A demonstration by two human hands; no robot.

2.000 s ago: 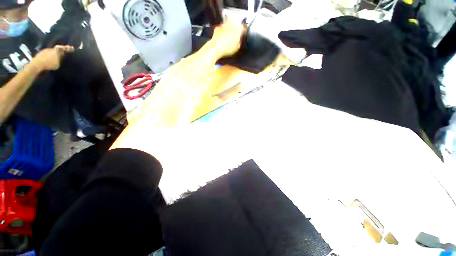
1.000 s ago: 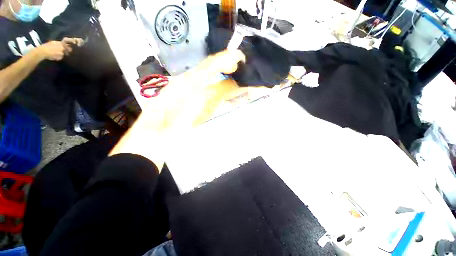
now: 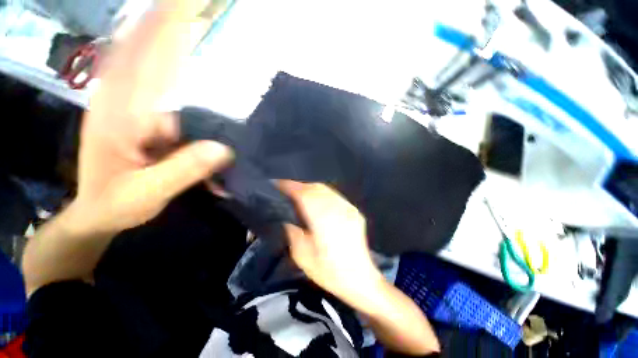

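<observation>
My left hand (image 3: 140, 154), blurred, pinches one end of a small black fabric piece (image 3: 241, 164) between thumb and fingers. My right hand (image 3: 325, 241) grips the other end, lower and to the right. The strip is held above my lap at the table's front edge. A large black fabric panel (image 3: 413, 182) with a frayed edge lies on the white table behind and to the right of it. The sewing machine (image 3: 553, 115) with a blue stripe stands at the right. Its needle area at the panel's far edge is blurred.
Green-handled scissors (image 3: 516, 264) and yellow-handled scissors (image 3: 533, 252) lie at the table's right front. A dark smartphone (image 3: 504, 145) lies by the machine. Red-handled scissors (image 3: 80, 66) lie far left. A blue plastic basket (image 3: 462, 304) is below the table edge.
The view has swung toward the machine. My left hand has come back from the far left of the table, and my right hand is now in view. Both now hold the small black piece.
</observation>
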